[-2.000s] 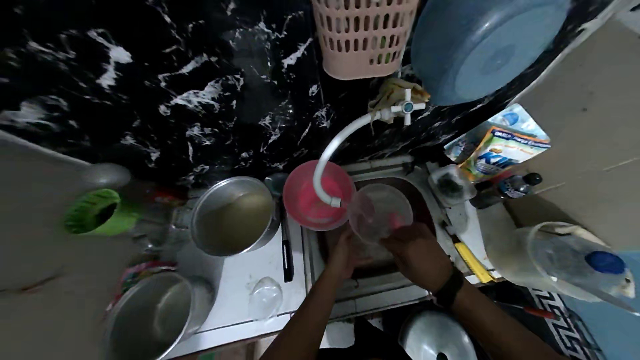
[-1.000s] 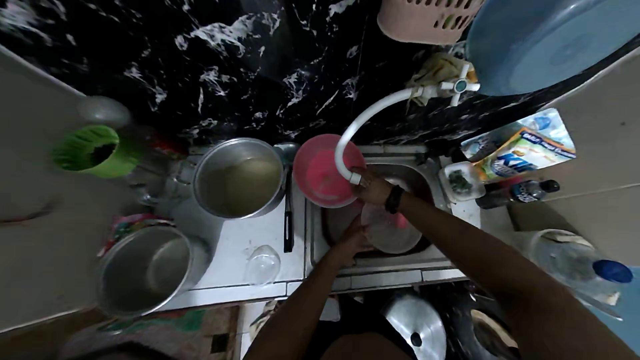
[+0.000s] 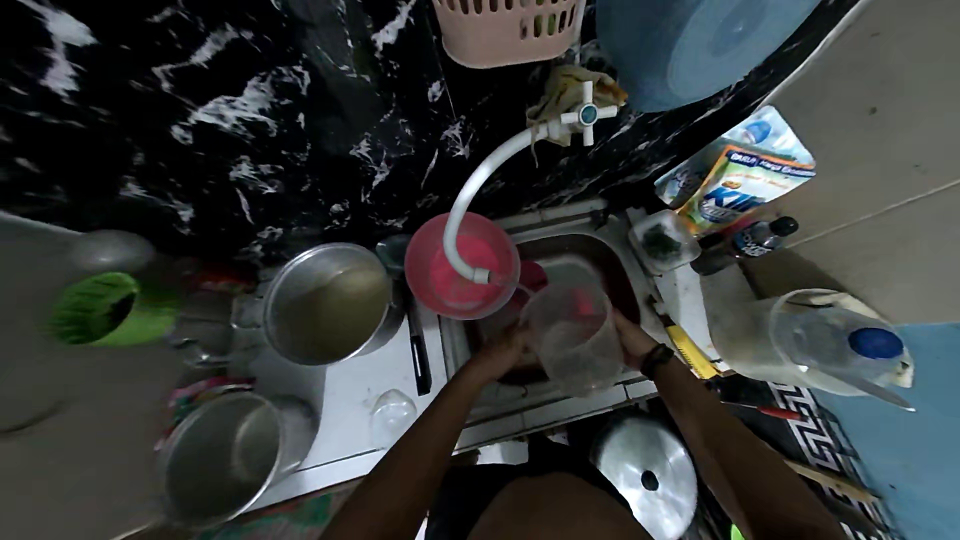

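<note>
A translucent plastic container (image 3: 576,341) is tilted over the metal sink (image 3: 634,281), between my two hands. My left hand (image 3: 504,352) grips its left side, and my right hand (image 3: 631,341) holds its right side, a dark band around that wrist. Up and to the left, a pink plastic bowl (image 3: 427,289) overlaps the sink's left edge. The end of a white curved faucet spout (image 3: 466,191) hangs over this bowl. Something pink or red lies in the sink behind the container, partly hidden.
A metal pot of cloudy liquid (image 3: 330,304), a black-handled knife (image 3: 420,356) and a clear cup (image 3: 392,416) stand left of the sink. Another pot (image 3: 225,457) is at lower left. On the right are a lidless tub (image 3: 664,240), a yellow-handled tool (image 3: 691,351) and a dark bottle (image 3: 757,236).
My right hand has moved from the spout end down to the container's right side. The container, lower in the sink a second ago, is now raised and tilted between both hands.
</note>
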